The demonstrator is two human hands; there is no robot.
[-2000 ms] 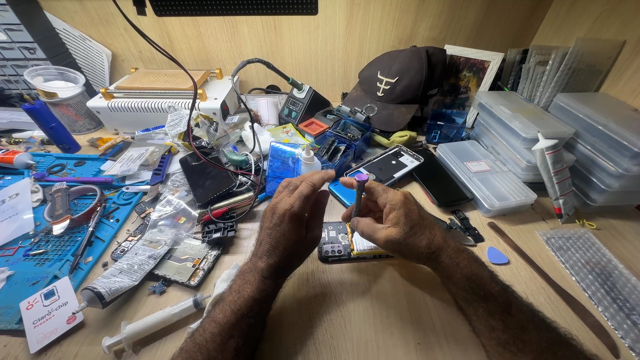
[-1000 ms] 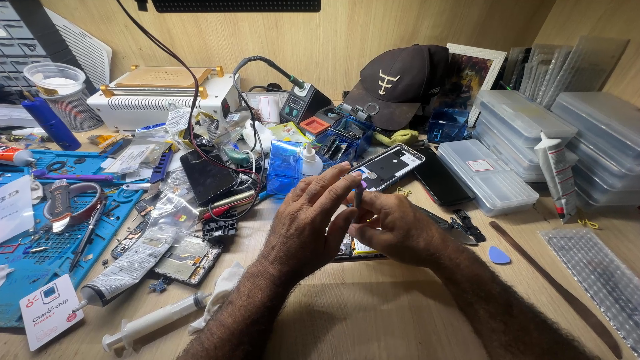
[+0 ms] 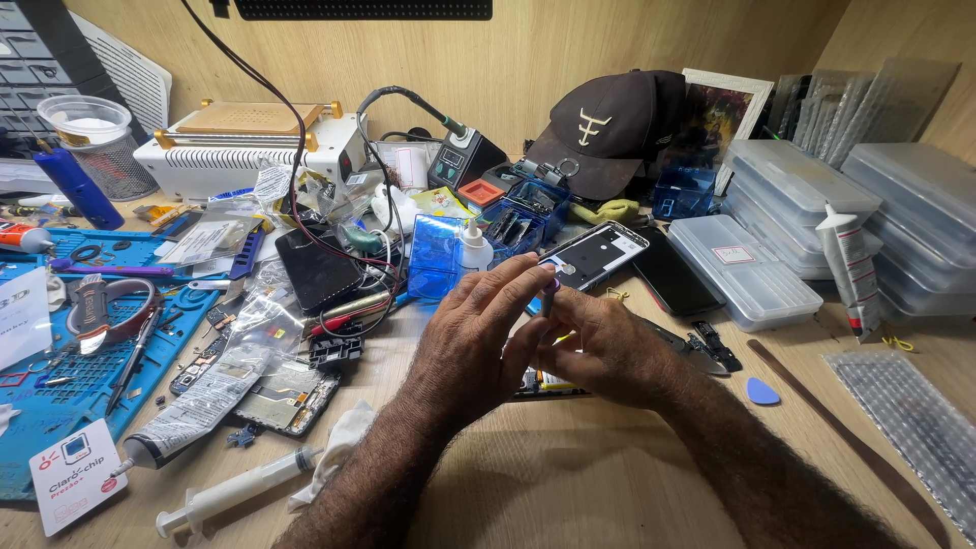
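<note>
Both hands meet above an opened phone (image 3: 560, 383), of which only the lower edge and a bit of yellow-edged battery show. My right hand (image 3: 610, 343) holds a small screwdriver (image 3: 549, 293) upright between its fingers, its purple-topped cap uppermost; its tip is hidden. My left hand (image 3: 476, 335) is beside it, fingers stretched toward the cap, with the index fingertip at or near it; whether it grips anything cannot be told. Just behind the hands lies a phone frame (image 3: 598, 255) with a black and white inner face.
Clear plastic boxes (image 3: 743, 271) and a dark phone (image 3: 679, 274) lie at the right, near a blue pick (image 3: 762, 391) and a brown strap (image 3: 839, 427). At the left are a syringe (image 3: 236, 488), an adhesive tube (image 3: 198, 404), a disassembled phone (image 3: 290, 400) and a blue mat (image 3: 84, 381).
My left hand has moved right, from beside the opened phone to the screwdriver, and now covers much of the phone. My right hand has kept the screwdriver.
</note>
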